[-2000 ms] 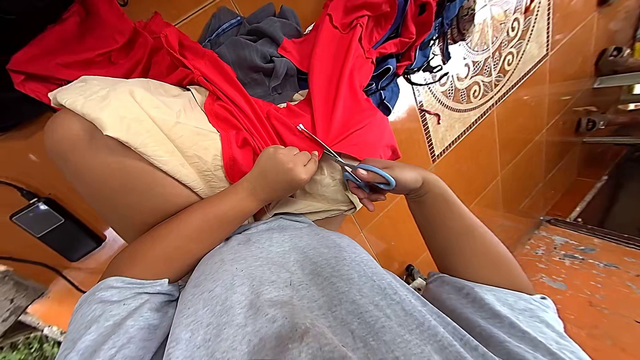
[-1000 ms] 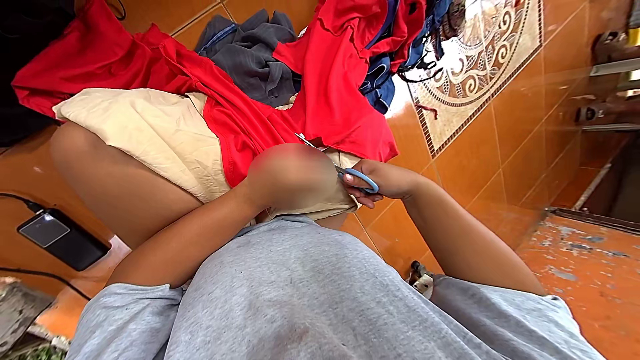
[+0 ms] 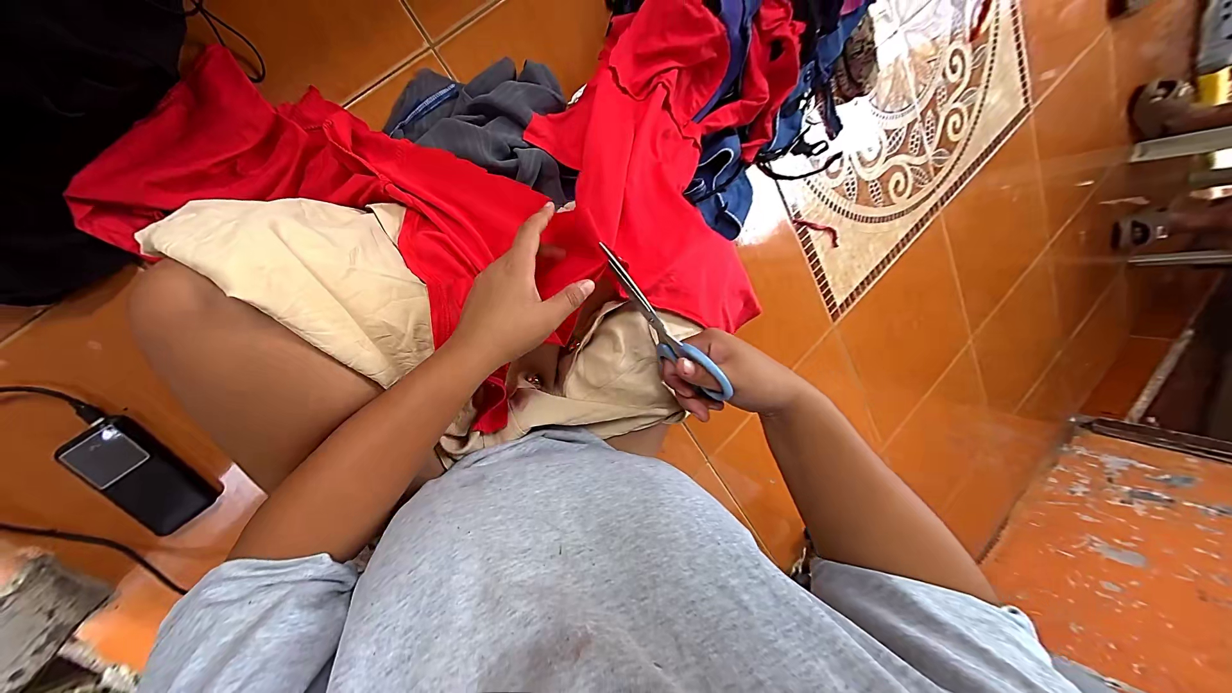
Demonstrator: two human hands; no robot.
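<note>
Red fabric (image 3: 664, 221) lies across my lap over beige shorts (image 3: 308, 279). My left hand (image 3: 520, 294) rests over the red fabric with its fingers spread; whether it touches the cloth is hard to tell, and nothing is gripped in it. To its right, my right hand (image 3: 717, 375) holds scissors with blue handles (image 3: 647, 306). Their blades look nearly closed and point up and left toward the red fabric, a little apart from my left hand's thumb.
Grey cloth (image 3: 481, 111) and dark blue garments (image 3: 722, 183) are heaped beyond the red fabric. A black power bank (image 3: 140, 474) with a cable lies on the orange tiled floor at left. Black fabric (image 3: 77, 144) is at upper left, a patterned tile panel (image 3: 905, 144) at upper right.
My left hand, closed on the red fabric two seconds ago, has let go and spread its fingers. The scissors, partly hidden behind that hand one second ago, now show fully.
</note>
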